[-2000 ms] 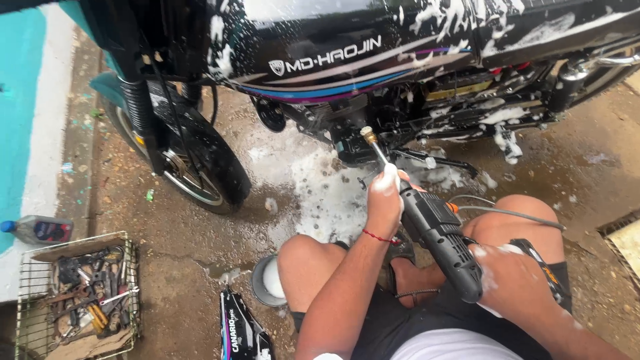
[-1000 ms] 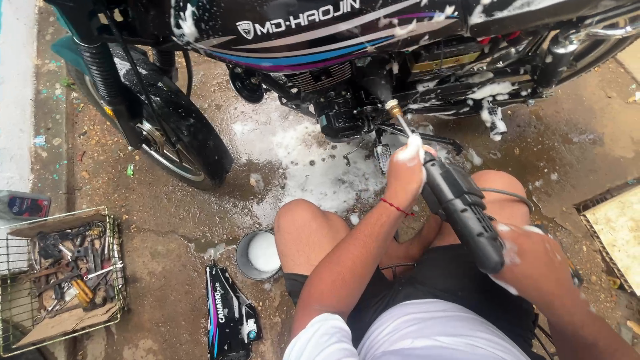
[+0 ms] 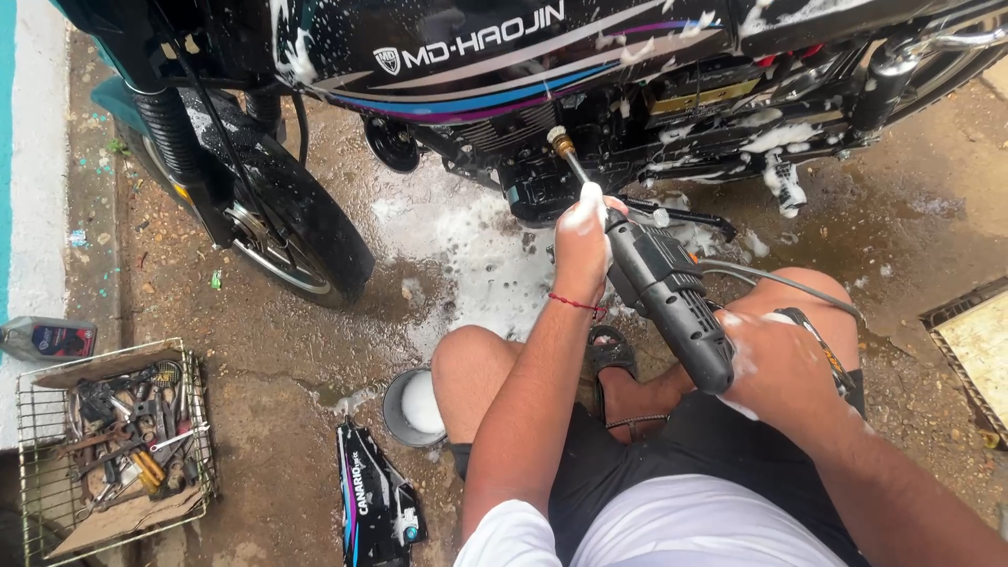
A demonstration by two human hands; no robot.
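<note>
My left hand (image 3: 584, 240), with suds on its fingers, grips the front of a black pressure washer gun (image 3: 669, 291) at its metal lance. My right hand (image 3: 780, 370) is closed on the rear handle of the gun, also with some foam on it. The brass nozzle (image 3: 562, 142) points at the engine (image 3: 543, 177) of a black motorcycle, just below its tank (image 3: 488, 55). Foam clings to the tank, the frame and the footpeg (image 3: 783, 185). A grey hose (image 3: 787, 282) runs from the gun over my right knee.
A bucket of suds (image 3: 391, 409) stands beside my left knee, near a black side panel (image 3: 378, 496). At the left are a wire basket of tools (image 3: 193, 425) and a plastic bottle (image 3: 51, 339). The front wheel (image 3: 315, 252) rests on wet concrete; a crate (image 3: 965, 346) is at the right.
Both hands keep hold of the gun throughout. The view has shifted somewhat, and the bucket, partly hidden by the knee two seconds ago, shows more fully.
</note>
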